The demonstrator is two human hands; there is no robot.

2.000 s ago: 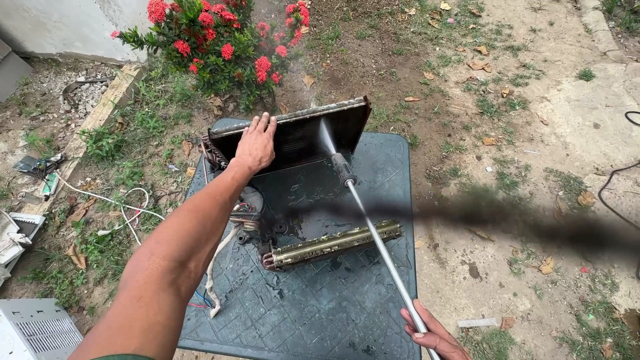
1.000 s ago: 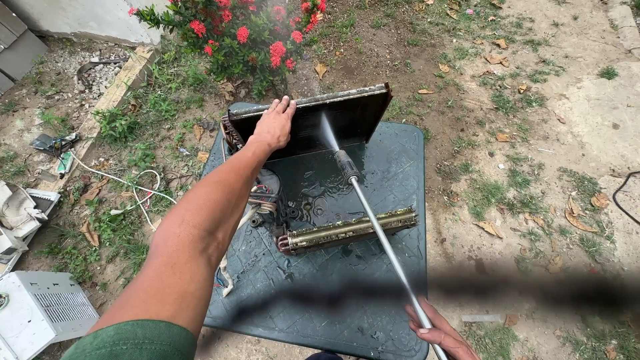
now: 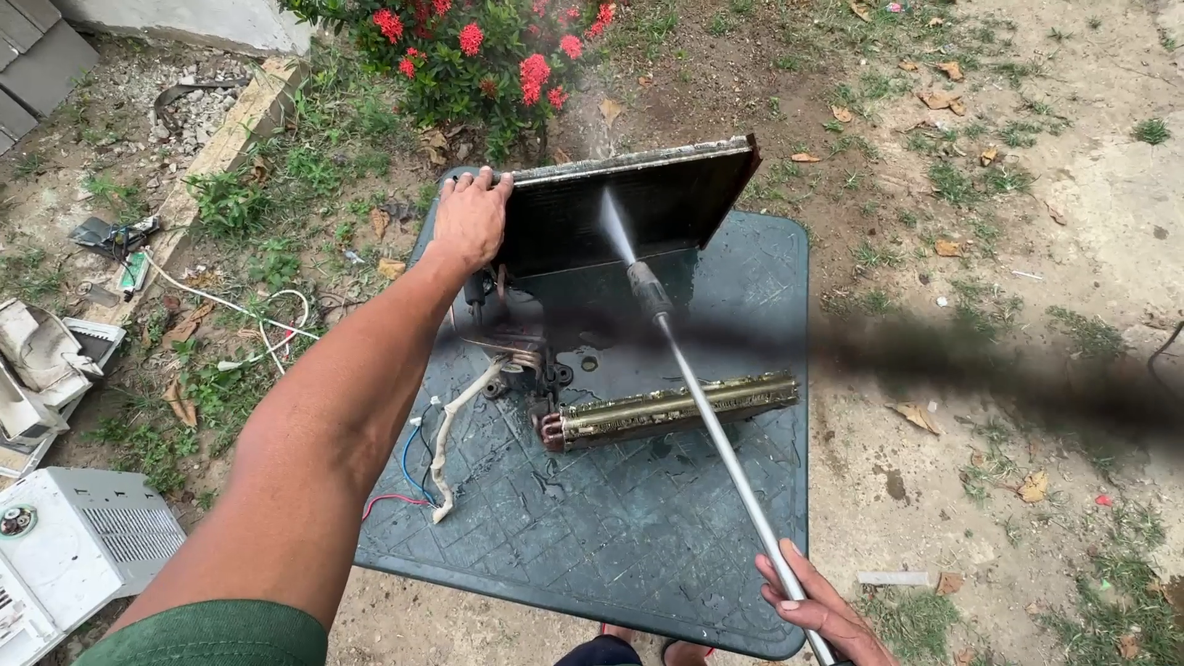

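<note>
My left hand (image 3: 472, 217) grips the top edge of a dark finned heat-exchanger coil (image 3: 573, 217), which stands upright at the back of a wet green plastic table (image 3: 573, 555). In my right hand (image 3: 819, 601), at the lower right, is the metal lance of a pressure washer (image 3: 721, 439). Its nozzle (image 3: 650, 291) sends a white water jet onto the coil's face. A narrower coil with brass-toned fins (image 3: 680, 410) lies nearer me, beneath the lance's line. Copper pipes (image 3: 518, 356) and a beige cable (image 3: 449, 453) with loose wires are at the left, partly behind my arm.
A white vented housing (image 3: 102, 536) and broken plastic parts (image 3: 46, 370) lie on the ground at left. A wooden beam (image 3: 227, 148) and a red-flowered bush (image 3: 490, 74) are beyond the table. A dark blurred strand crosses the view near the camera.
The spray has stayed on the upright coil, while my left hand still holds its top edge. The dark blurred strand has shifted in the view.
</note>
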